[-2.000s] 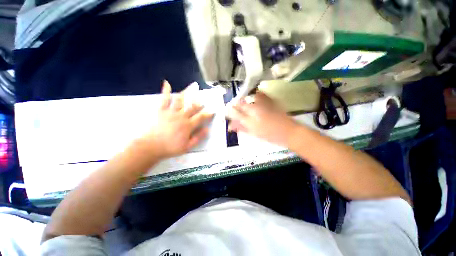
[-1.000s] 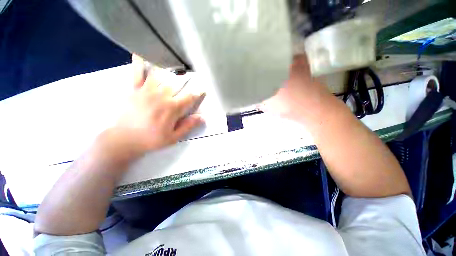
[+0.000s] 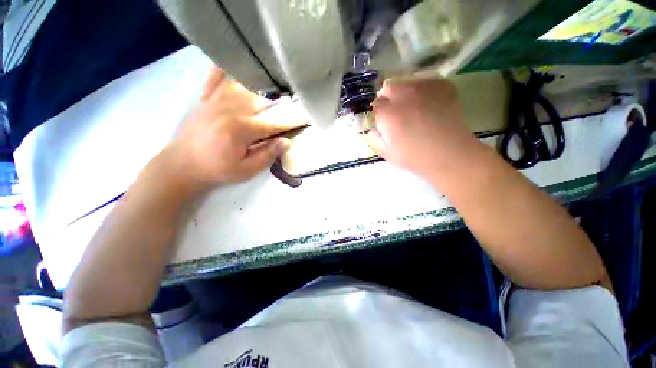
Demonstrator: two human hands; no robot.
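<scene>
The white fabric panel (image 3: 108, 126) lies slanted across the left of the table, beside the dark fabric panel (image 3: 108, 54). My left hand (image 3: 223, 136) is on the white panel's right end, thumb and fingers bent around its edge. A short dark strip (image 3: 286, 175) curves out below its fingertips. My right hand (image 3: 417, 118) is curled just right of the needle area; what its fingers hold is hidden. The sewing machine head (image 3: 302, 50) hides the needle and part of both hands' fingertips.
Black-handled scissors (image 3: 532, 133) lie right of my right hand. A white roll (image 3: 620, 129) with a dark strip (image 3: 624, 159) over it is at the right table end. The worn green table edge (image 3: 324, 241) runs before my lap. The machine's green panel (image 3: 532, 43) is upper right.
The view first moved close to the machine head, then shifted slightly. The white panel has turned to a slant. The dark strip has moved left from the needle area and now curves. My right hand has curled up.
</scene>
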